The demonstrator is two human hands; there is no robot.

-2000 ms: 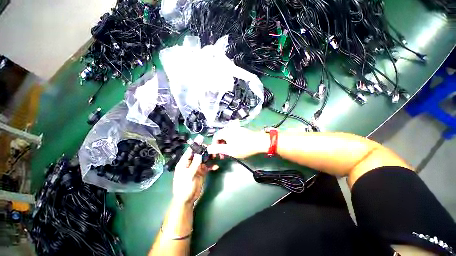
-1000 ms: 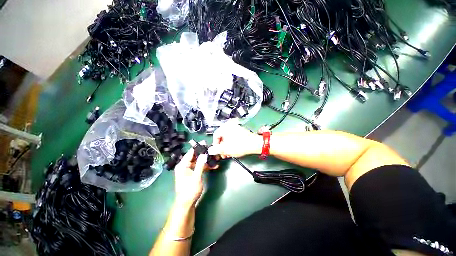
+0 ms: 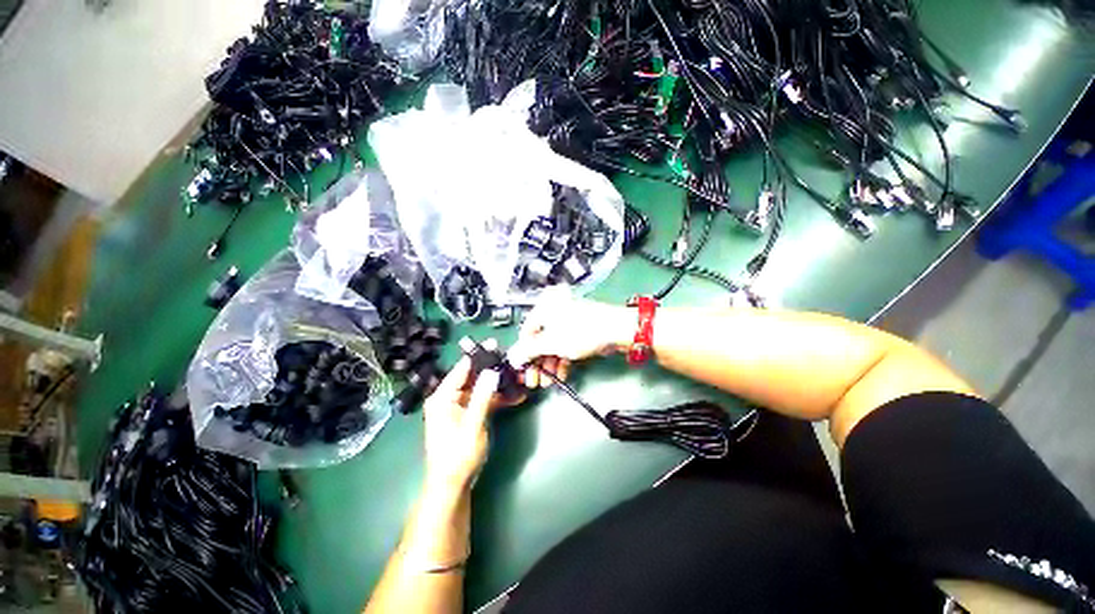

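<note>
My left hand (image 3: 460,414) holds a small black housing (image 3: 490,363) between thumb and fingers, with a silvery bit at its upper left end. My right hand (image 3: 564,333) closes on the right side of the same piece, fingertips touching it. A black cord runs from the piece to a coiled cable bundle (image 3: 672,428) lying on the green bench near its front edge. Fingers hide most of the piece; no green board shows in it.
A clear bag (image 3: 228,414) of dark shells lies left, with loose shells (image 3: 408,342) beside it. A white bag (image 3: 432,180) of shinier pieces stands behind. A large cable pile (image 3: 829,96) lies upper right, a smaller one (image 3: 288,90) upper left, a cable heap (image 3: 174,516) far left.
Both hands stay together at the piece, with only small shifts. The right fingers have curled lower around the cord side. The coiled bundle stays in place.
</note>
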